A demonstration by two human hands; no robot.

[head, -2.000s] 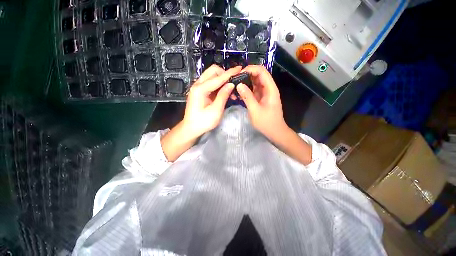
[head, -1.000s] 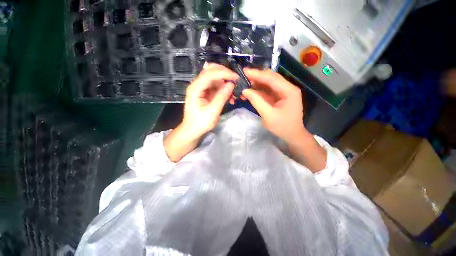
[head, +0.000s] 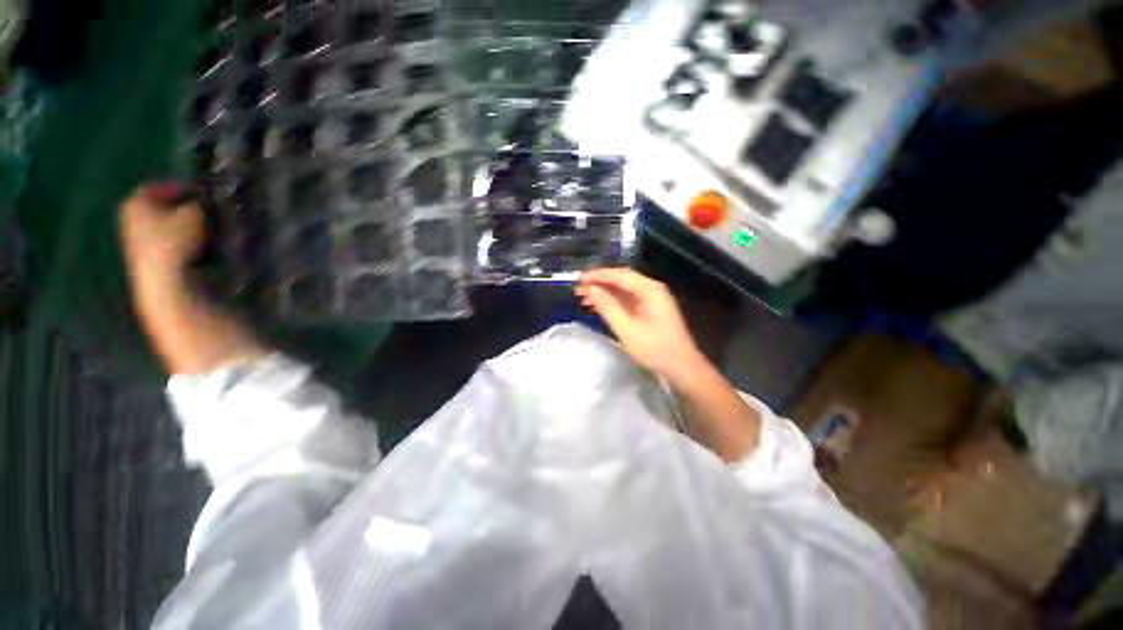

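My left hand (head: 166,246) is blurred at the left edge of the large clear tray (head: 466,308); a dark spot shows by its fingers, but I cannot tell whether it is a held part. Dark housings sit in many of that tray's pockets. My right hand (head: 634,314) is at the front edge of the small glossy tray (head: 487,261), with thumb and fingertips close together; no part shows clearly in it. The small tray holds dark, shiny parts, too blurred to tell apart.
The white press machine (head: 677,166) stands right of the trays, with black blocks (head: 778,145) on its bed, a red-orange knob (head: 707,209) and a green button (head: 745,238). Cardboard boxes (head: 899,431) are at lower right. Dark stacked trays (head: 105,492) are at far left.
My hands have parted: the left has swung far left, and the right remains near the small tray. The black housing no longer shows between them. The view has shifted, showing more of the machine bed.
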